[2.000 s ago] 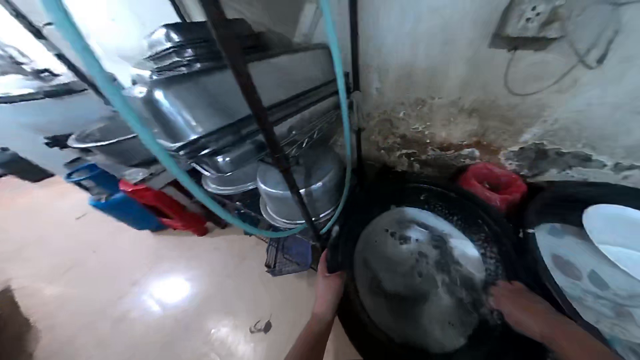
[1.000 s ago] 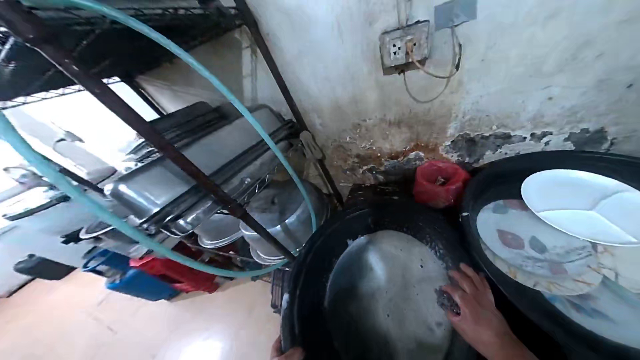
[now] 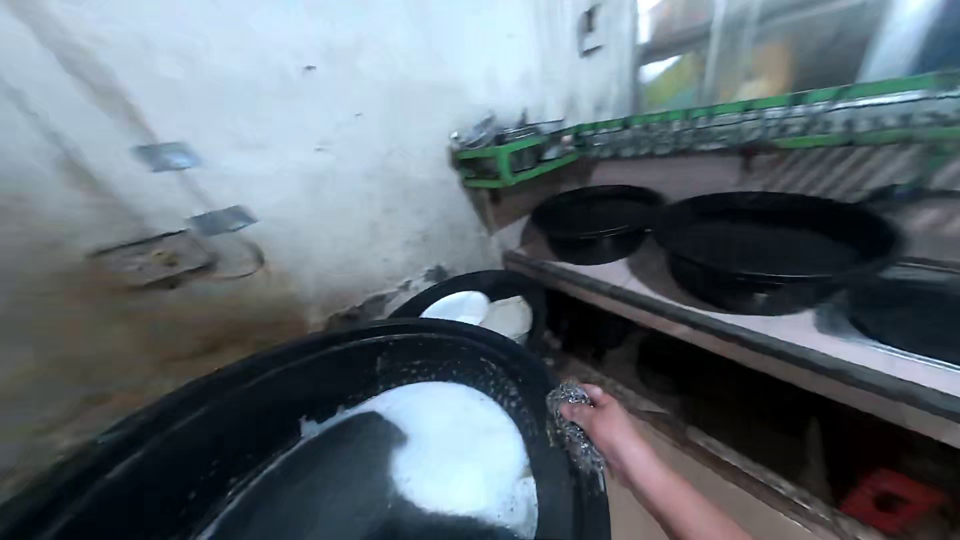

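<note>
My right hand (image 3: pixel 600 420) holds a metal wire scouring pad (image 3: pixel 574 427) at the right rim of a large black tub (image 3: pixel 465 334). The tub looks tilted and holds water with white foam (image 3: pixel 457 442). My left hand is out of view. Behind the tub stands another black tub (image 3: pixel 491 279) with a white plate (image 3: pixel 456 307) and a second, partly hidden plate (image 3: pixel 508 316).
Several black basins, among them a wide one (image 3: pixel 776 240), stand on a tiled counter (image 3: pixel 622 279). Green racks (image 3: pixel 502 163) are above it. A stained wall (image 3: pixel 360 165) with an outlet (image 3: pixel 154 259) rises at left. A red object (image 3: pixel 892 499) lies low at right.
The view has swung far to the right. My right hand has moved from inside the tub to its rim. My left hand, at the tub's edge before, has left the view.
</note>
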